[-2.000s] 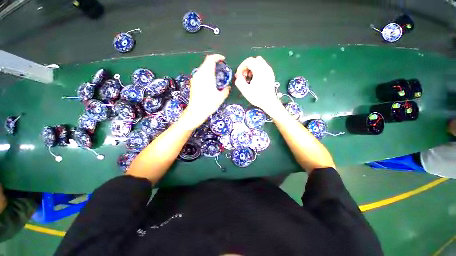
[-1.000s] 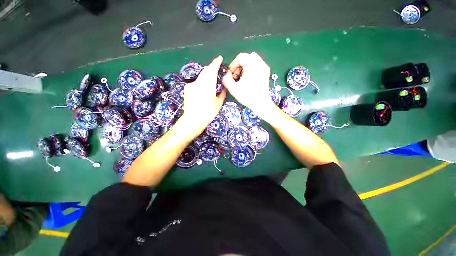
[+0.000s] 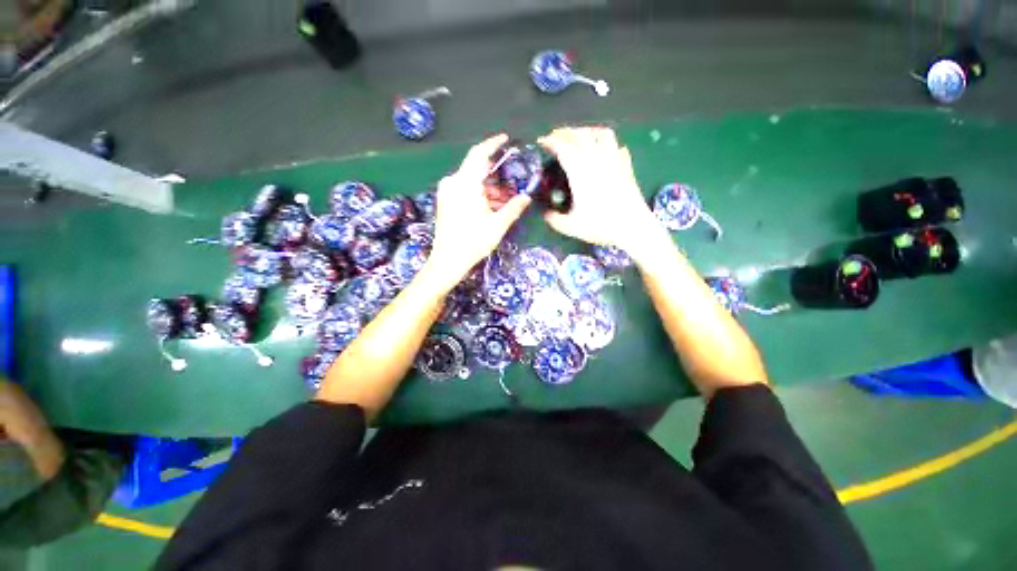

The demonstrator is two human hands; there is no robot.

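Observation:
My left hand (image 3: 474, 212) holds a round board unit (image 3: 517, 171) with a blue-white face above the far side of the heap. My right hand (image 3: 602, 190) is beside it, its fingers around a dark piece (image 3: 554, 187) that touches or nearly touches the unit. Whether the dark piece is a separate part is unclear. Many blue-faced round board units with pale lead wires lie heaped below and left of my hands, one of them (image 3: 560, 360) at the near edge. A dark ring-faced unit (image 3: 442, 355) lies among them.
Several black housings (image 3: 834, 283) lie at the right of the green bench (image 3: 714, 385). Beyond it, the conveyor belt (image 3: 691, 67) carries spaced round units and a black housing (image 3: 328, 35). A metal rail (image 3: 95, 162) juts in at left. Another person's arm (image 3: 34, 435) is at lower left.
My hands now show the unit's blue face and a dark piece between them, with the fingers more spread. The view has shifted, and a black housing shows more fully on the belt.

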